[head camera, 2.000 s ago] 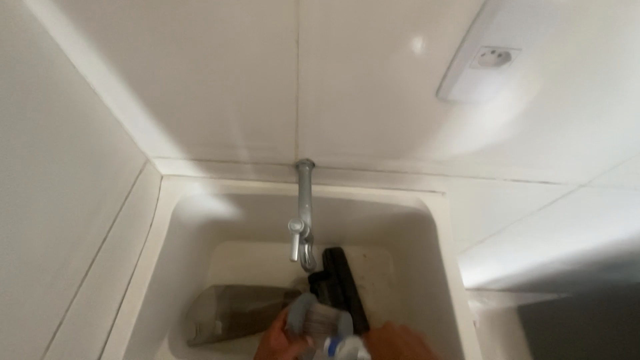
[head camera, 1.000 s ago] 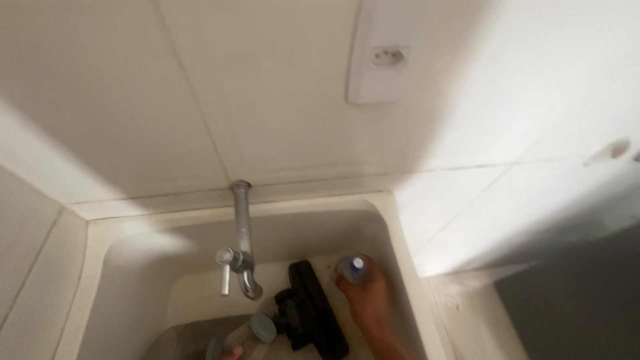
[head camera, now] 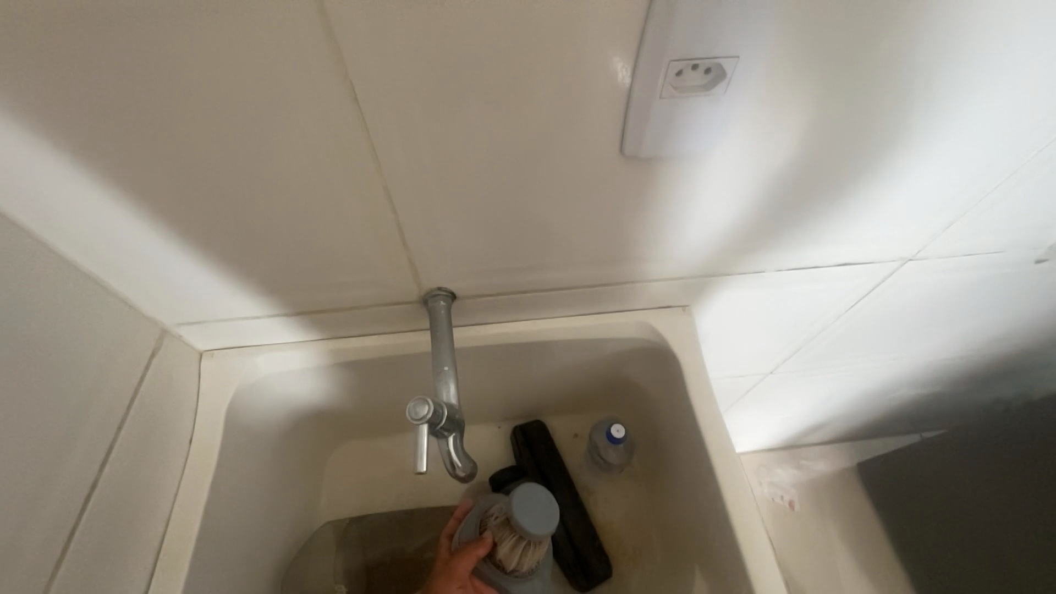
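My left hand grips a grey plastic part with a round cap and a pleated filter, low in the view over the sink basin. Beneath and to the right of it lies a black vacuum floor nozzle. A translucent grey container, seemingly a dust canister, rests on the basin floor at the left, partly hidden by my left hand. Near the right wall of the basin a small clear bottle with a blue and white cap stands upright. My right hand is out of view.
A metal tap juts from the tiled wall over the basin. The sink's rim runs along the right side. A wall socket is above, and a dark surface lies at the lower right.
My right hand held the bottle at the basin's right side one second ago; it has let go and left the view. The filter part in my left hand now shows more fully.
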